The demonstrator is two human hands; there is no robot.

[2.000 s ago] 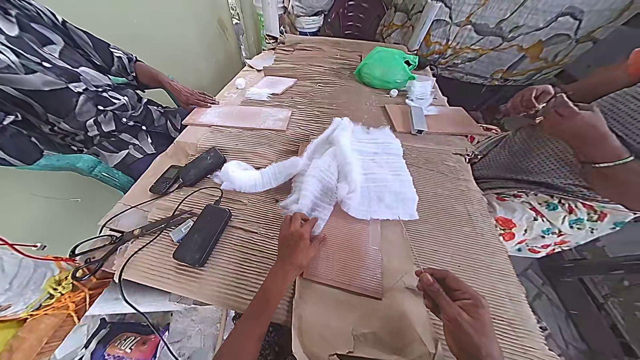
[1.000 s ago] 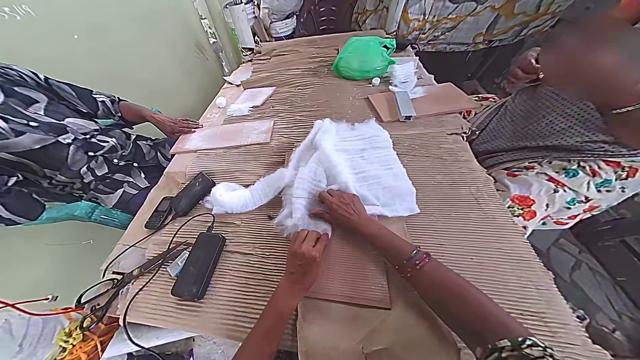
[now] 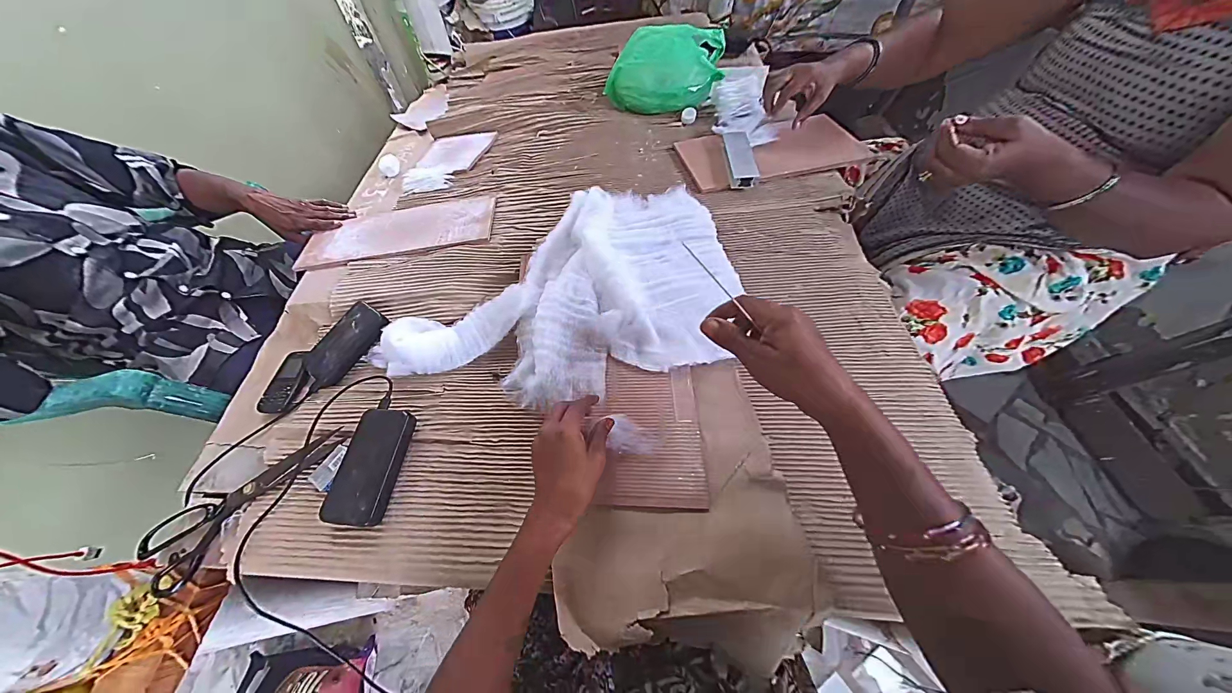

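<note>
My left hand (image 3: 568, 452) rests on a pinkish ribbed board (image 3: 664, 462), its fingertips at the lower edge of a heap of white cotton wool (image 3: 664, 269). A small tuft of cotton (image 3: 630, 435) lies beside my left thumb. Whether the fingers pinch any cotton cannot be told. My right hand (image 3: 780, 346) is over the right edge of the cotton, its fingers closed on a thin stick or needle (image 3: 712, 274) that points up and to the left. The cotton covers the board's upper part, and a rolled strip of it (image 3: 443, 346) trails left.
Black power bank (image 3: 369, 469), scissors (image 3: 245, 491), black case (image 3: 346, 345) and keypad phone (image 3: 284, 382) lie left, with cables. A co-worker's hand (image 3: 298, 214) touches a board (image 3: 404, 231). Another co-worker's hands (image 3: 804, 89) are near a green bag (image 3: 664, 69) and metal channel (image 3: 740, 159).
My right hand has moved off the cotton and up to the right, and now holds the thin stick. A small tuft now lies on the board. The right co-worker's hand has reached toward the far board.
</note>
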